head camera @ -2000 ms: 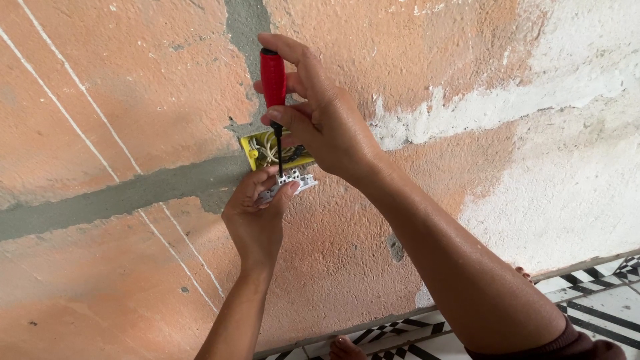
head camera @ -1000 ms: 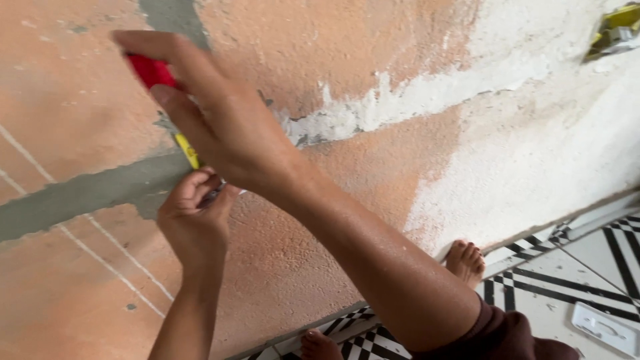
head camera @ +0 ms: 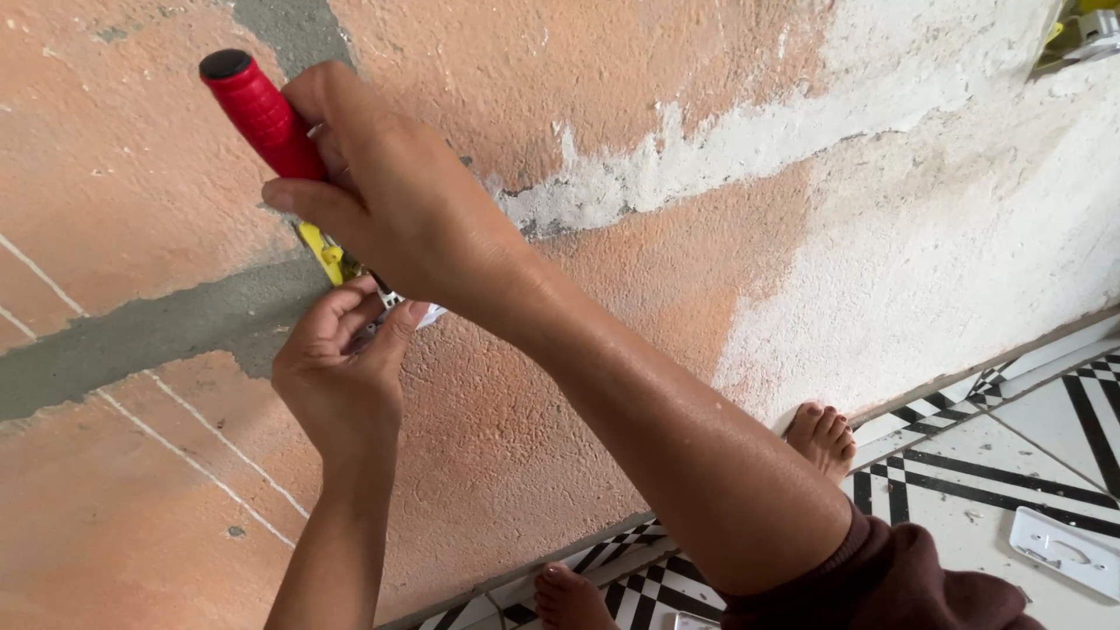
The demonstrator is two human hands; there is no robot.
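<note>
My right hand (head camera: 394,184) grips the red handle of a screwdriver (head camera: 262,118), which has a black end cap. The tool slants down toward a white electrical module (head camera: 391,300); its tip is hidden. Between its thumb and fingers my left hand (head camera: 350,350) holds that module, mostly covered by the fingers. Just above the left fingers shows the edge of a yellow electrical box (head camera: 322,252) set in the wall, largely covered by my right hand.
Another yellow box (head camera: 1063,39) with a fitting sits at the upper right of the wall. A white cover plate (head camera: 1067,551) lies on the patterned tile floor (head camera: 954,472), with small debris around. Two bare feet (head camera: 822,442) are at the wall's base.
The view has swung a lot, bringing the second yellow box and the floor plate into sight. The right hand stays on the screwdriver, now more tilted; the left still holds the module.
</note>
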